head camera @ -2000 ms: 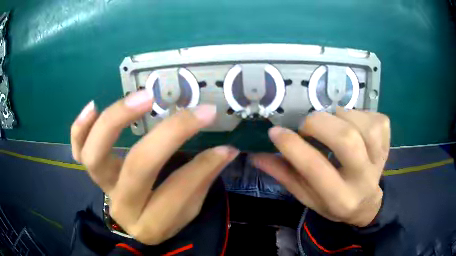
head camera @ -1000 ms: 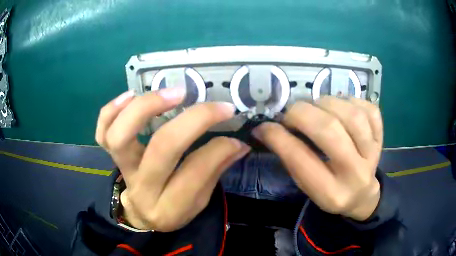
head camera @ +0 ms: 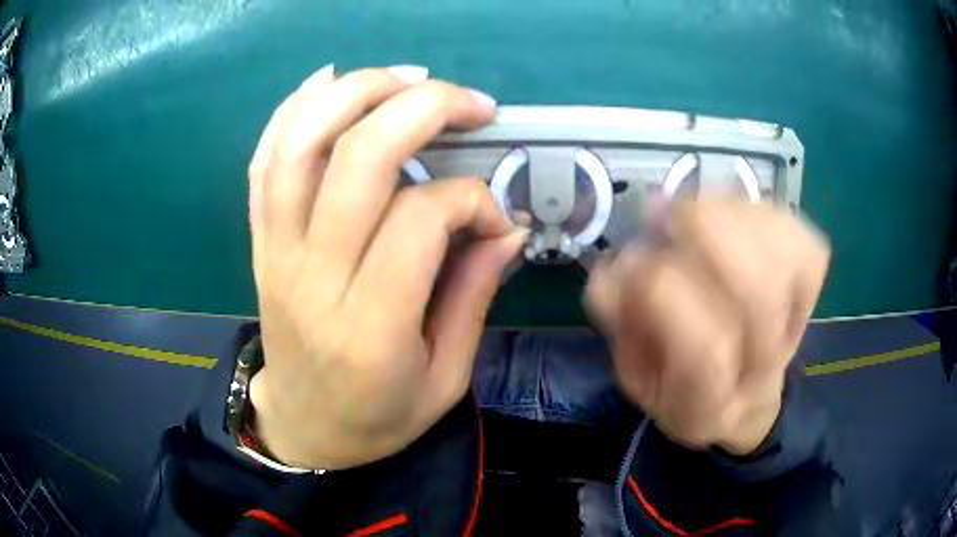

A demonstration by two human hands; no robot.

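Observation:
A silver-grey three-hole housing plate (head camera: 642,157) lies lengthwise on the green mat, raised straight rim on the far side. The middle opening shows a bright ring and a grey centre tongue (head camera: 551,189). Small shiny fittings (head camera: 553,246) sit at that opening's near rim. My left hand (head camera: 362,252) covers the plate's left part; its thumb and index fingertip pinch together at the left of these fittings, and another fingertip rests on the far rim. Whatever is between the fingertips is hidden. My right hand (head camera: 714,304) is blurred over the plate's right part, fingers curled; its hold cannot be told.
The green mat (head camera: 630,52) has its near edge below the plate. Silver pieces (head camera: 13,189) stand at the far left edge, cut off by the picture. My lap and dark sleeves with red piping are below. The grey floor has yellow lines.
My left hand has moved up over the plate's left part and closed thumb and index finger beside the middle fittings. My right hand has drawn back rightward from the middle opening. The plate has shifted slightly.

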